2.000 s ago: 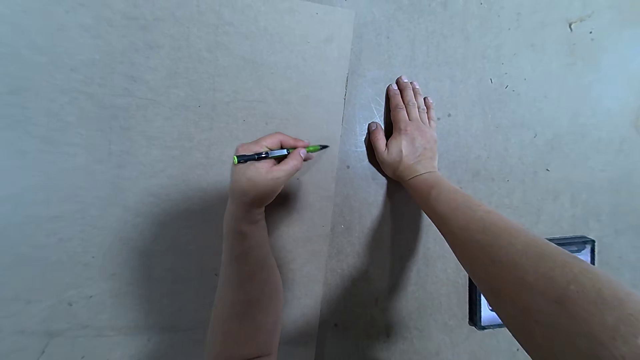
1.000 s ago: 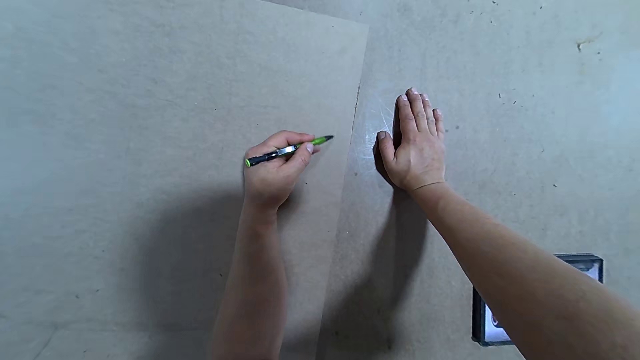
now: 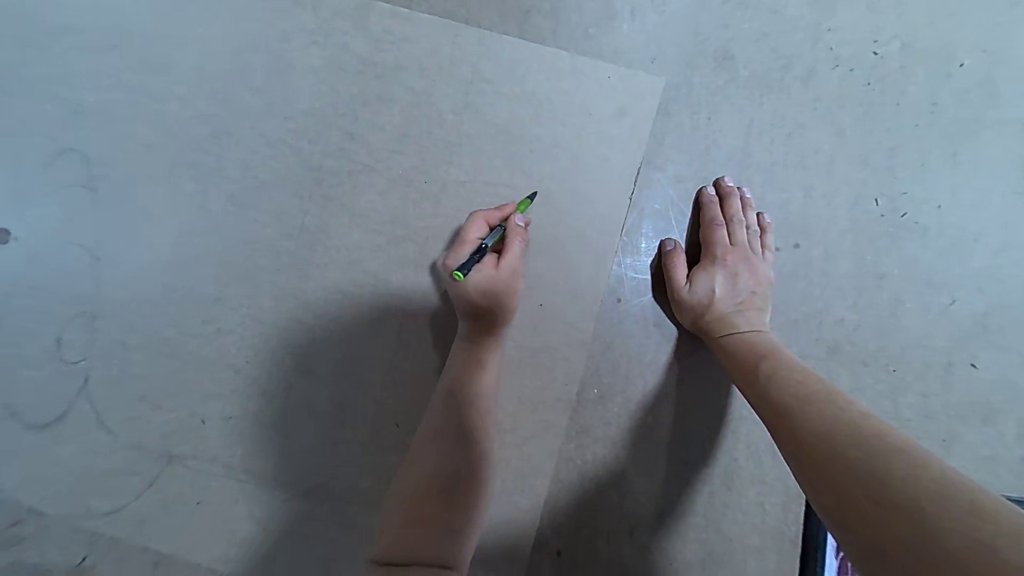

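My left hand (image 3: pixel 484 272) holds a green and black pen (image 3: pixel 524 206) between thumb and fingers, its dark tip pointing up and to the right. Whether the tip touches the large thin greyish-tan sheet (image 3: pixel 552 136) below it cannot be told. The sheet's right edge runs between my two hands. Flat on the grey surface (image 3: pixel 864 264), just right of that edge, rests my right hand (image 3: pixel 724 276), palm down, fingers pointing away and thumb apart. It holds nothing. Pale scratches (image 3: pixel 644 248) show beside its thumb.
A dark-framed object (image 3: pixel 814 540) with a light inside lies at the lower right, partly hidden by my right forearm. Faint curved lines (image 3: pixel 72 400) mark the left part of the sheet. Small dark specks (image 3: pixel 878 202) dot the surface on the right.
My left hand has moved left, farther from the sheet's edge, and the pen points more steeply upward. My right hand stays flat near the scratches. The view has shifted somewhat.
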